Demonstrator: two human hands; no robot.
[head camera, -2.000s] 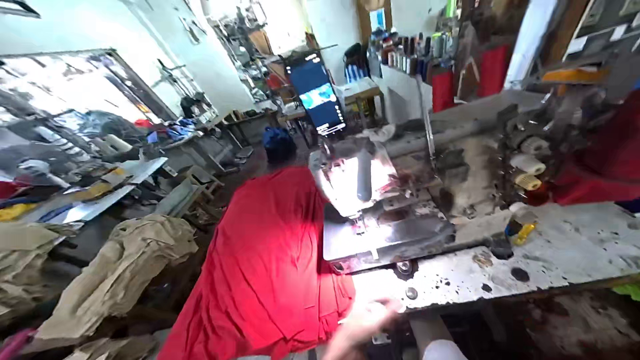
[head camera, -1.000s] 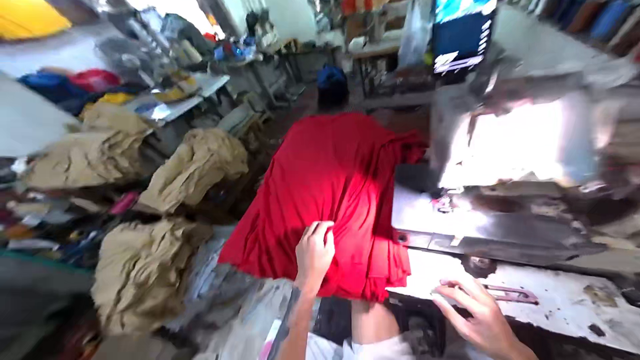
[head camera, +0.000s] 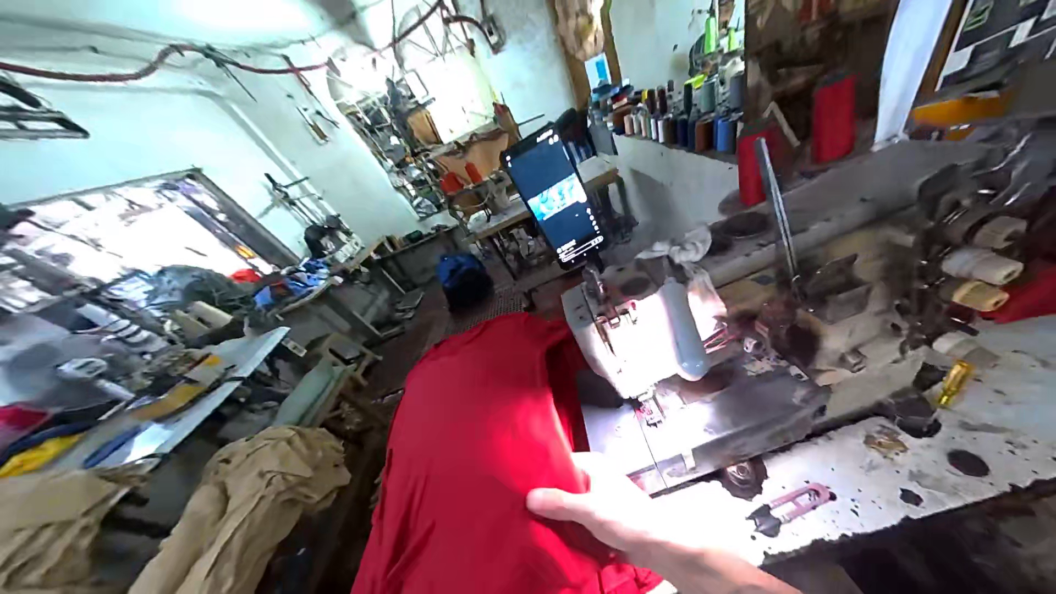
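Red fabric hangs in a large draped piece at the left side of an industrial sewing machine. My right hand comes in from the lower right and holds the fabric's right edge, thumb on top; its other fingers are partly hidden and washed out by glare. The hand is just left of and below the lit needle area. A thread runs down from there over the metal bed. Pink-handled thread snips lie on the worn white tabletop. My left hand is out of view.
A phone with a lit screen stands above the machine head. Thread cones and a yellow-handled tool are at the right. Brown cloth is heaped at the left. Many thread spools stand on a ledge behind.
My right hand, over the white tabletop a second ago, is now on the red fabric's edge. My left hand, earlier on the fabric, has left the view. The view has swung.
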